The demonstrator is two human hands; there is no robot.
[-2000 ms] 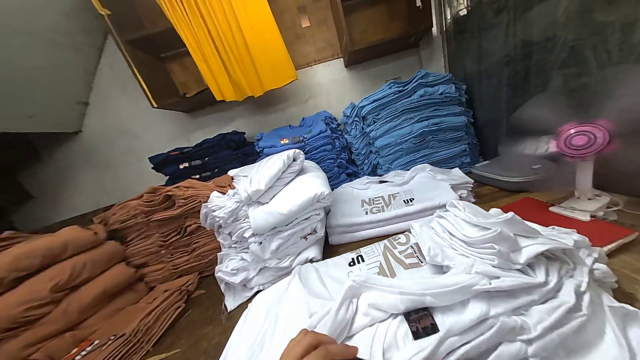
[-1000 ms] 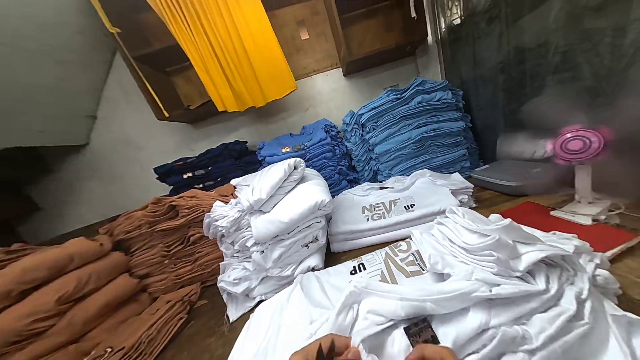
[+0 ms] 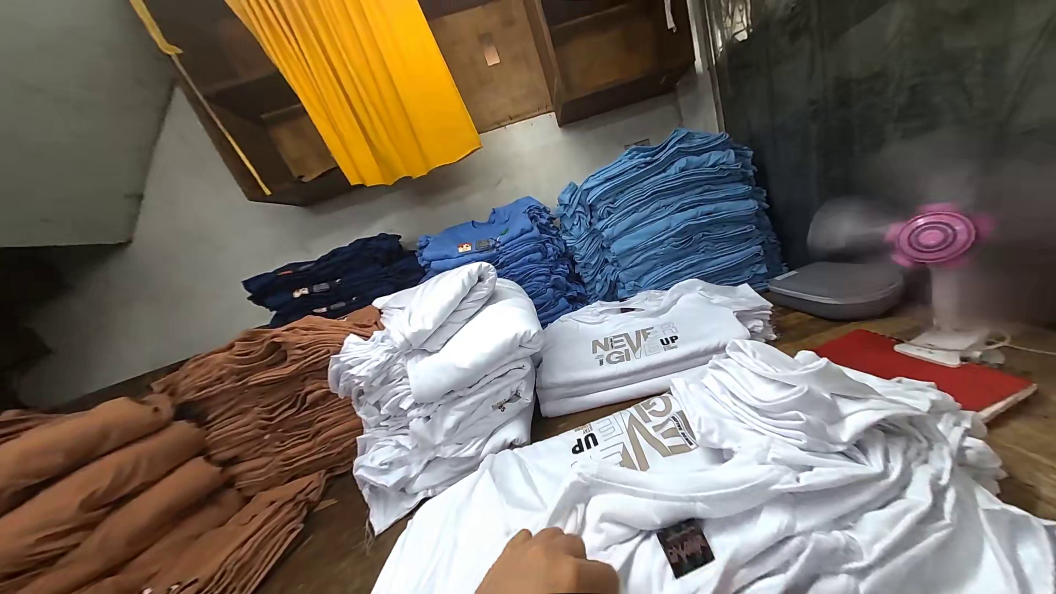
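Note:
A heap of white printed T-shirts (image 3: 792, 487) lies in front of me, the nearest one with a dark neck label (image 3: 685, 548). At the bottom edge my left hand (image 3: 549, 563) rests on the white fabric, fingers curled; whether it pinches the cloth is not clear. My right hand is out of the frame. Behind the heap sits a neat stack of folded white printed T-shirts (image 3: 643, 351). Left of it stands a taller pile of folded white garments (image 3: 450, 396).
Brown garment stacks (image 3: 272, 396) fill the left. Navy (image 3: 338, 276), blue (image 3: 503, 247) and light blue shirt piles (image 3: 672, 219) line the wall. At right, a running pink-and-white fan (image 3: 940, 239) stands by a red board (image 3: 916, 371) and a grey case (image 3: 837, 289).
Two hands showed at the bottom edge one second ago; only one shows now, further left of the neck label. More of the label is visible than a second ago.

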